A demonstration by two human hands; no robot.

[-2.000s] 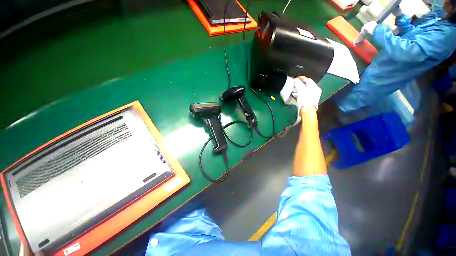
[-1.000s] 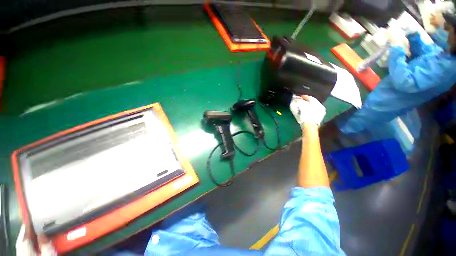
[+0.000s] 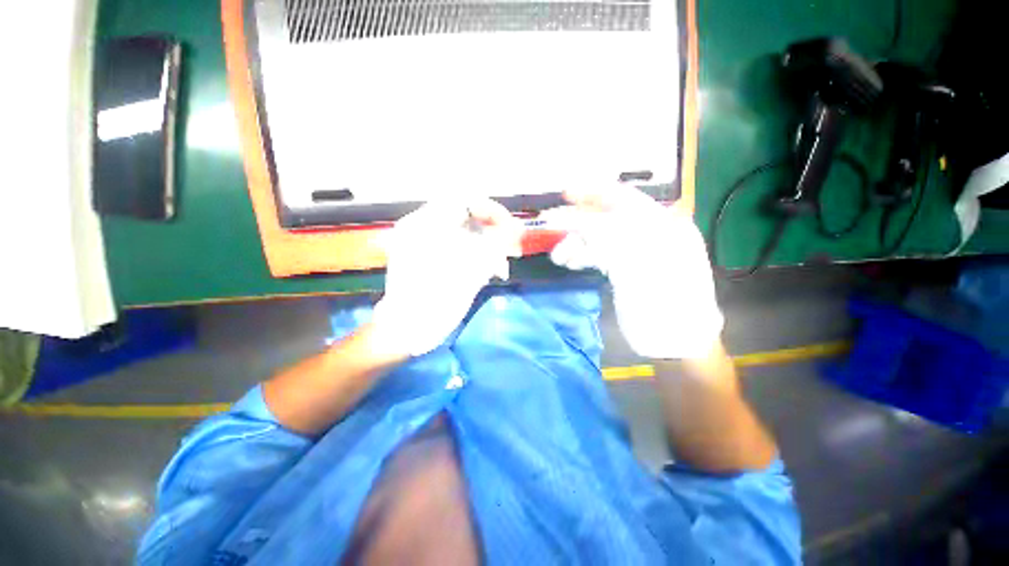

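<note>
The laptop [image 3: 465, 133] lies underside up on the orange-red tray [image 3: 326, 252], with its vent grille at the far side and two dark rubber feet near me. My gloved left hand [image 3: 448, 260] is at the laptop's front edge, fingertips bent together; glare hides whether they grip anything. My gloved right hand [image 3: 647, 260] is just right of it, its fingertips pinched at one end of a tiny white strip that looks like a label [image 3: 536, 223]. The strip is between the two hands, over the front edge. Both hands cover part of the tray's front rim.
Two black barcode scanners [image 3: 819, 127] with looped cables lie at right. A white liner strip [image 3: 979, 199] curls at the right edge. At left are a black glossy slab [image 3: 137, 127] and a stack of white sheets [image 3: 44, 166]. A blue bin [image 3: 918, 365] stands on the floor.
The view has swung left to the laptop. My right hand has moved from the black printer to the laptop's front edge. My left hand has moved from the tray's near left corner towards the front's middle.
</note>
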